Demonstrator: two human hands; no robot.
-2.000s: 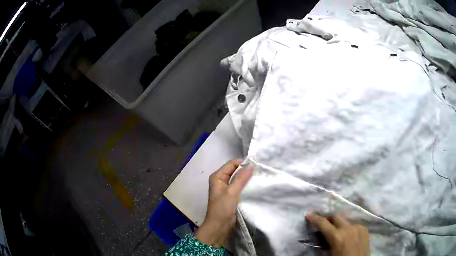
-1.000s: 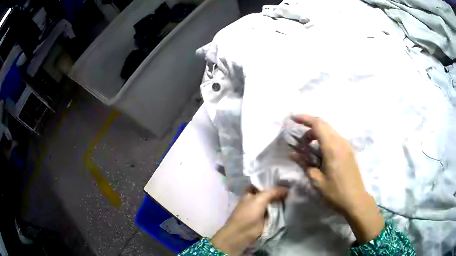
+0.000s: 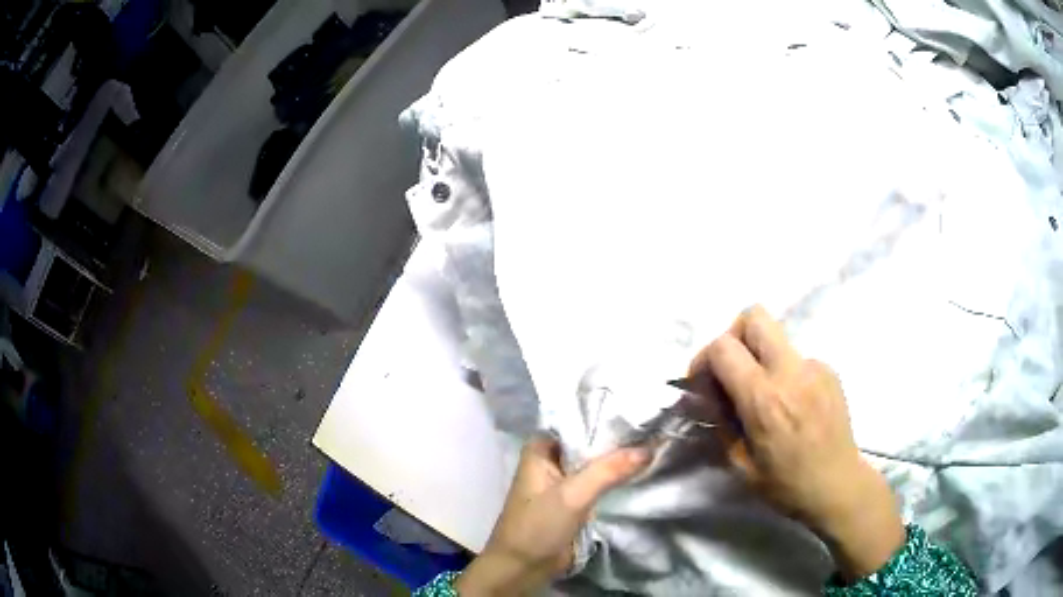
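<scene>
A large off-white jacket (image 3: 699, 210) covers the table front, its upper part washed out by glare. My left hand (image 3: 554, 501) pinches a gathered fold of the cloth between thumb and fingers near the table's left edge. My right hand (image 3: 781, 420) is curled just to the right, close to the fold. Thread snips (image 3: 680, 384) show as a small dark pointed tip at its fingertips; the rest is hidden in the hand. A dark round button (image 3: 441, 192) shows on a piece of the jacket at the upper left.
A large white bin (image 3: 332, 210) with dark cloth (image 3: 315, 82) stands at the upper left. The white table top (image 3: 402, 408) shows its left corner, with a blue crate (image 3: 361, 519) below. Greyer crumpled jackets (image 3: 1002, 35) lie at the upper right. The floor has yellow lines.
My right hand has risen from the lower cloth and come in beside my left hand, which now holds a gathered fold. The whole view has shifted, so cloth and bin appear further left.
</scene>
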